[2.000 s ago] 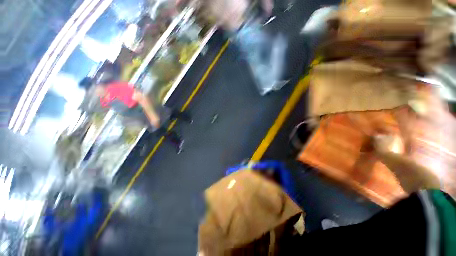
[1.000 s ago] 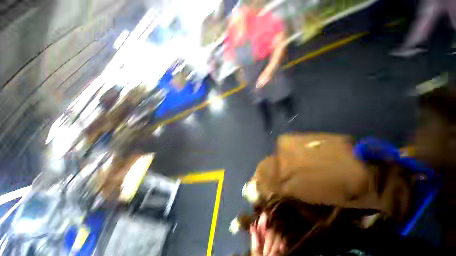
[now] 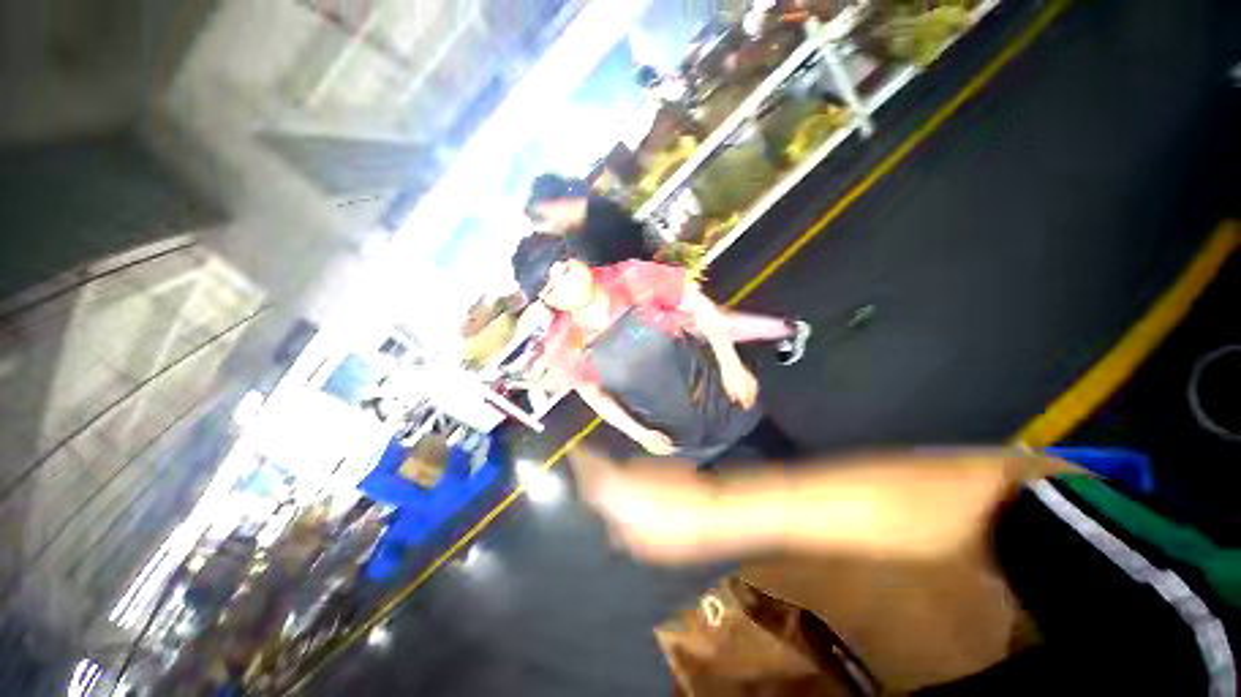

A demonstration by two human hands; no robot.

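Observation:
Tan-brown bag pieces (image 3: 885, 613) lie at the bottom, close to my body. A darker brown part with a small gold metal piece (image 3: 713, 610) shows at their left end. A bare forearm, seemingly my right, reaches leftward across them from a black sleeve with green and white stripes. My right hand (image 3: 619, 507) at its end is heavily blurred; its fingers and any grip cannot be made out. My left hand is not visible.
A person in a red top and grey apron (image 3: 653, 361) is ahead, another in dark clothing (image 3: 606, 229) behind. Blue bins (image 3: 433, 477) stand left beyond a yellow aisle line (image 3: 871, 180). A blue edge (image 3: 1105, 467) shows right. White racks (image 3: 803, 116) stand at the top.
The view has swung and tilted. The person in red appears lower and left. The forearm now crosses above the bag pieces; the hand seen low beside them earlier is no longer there.

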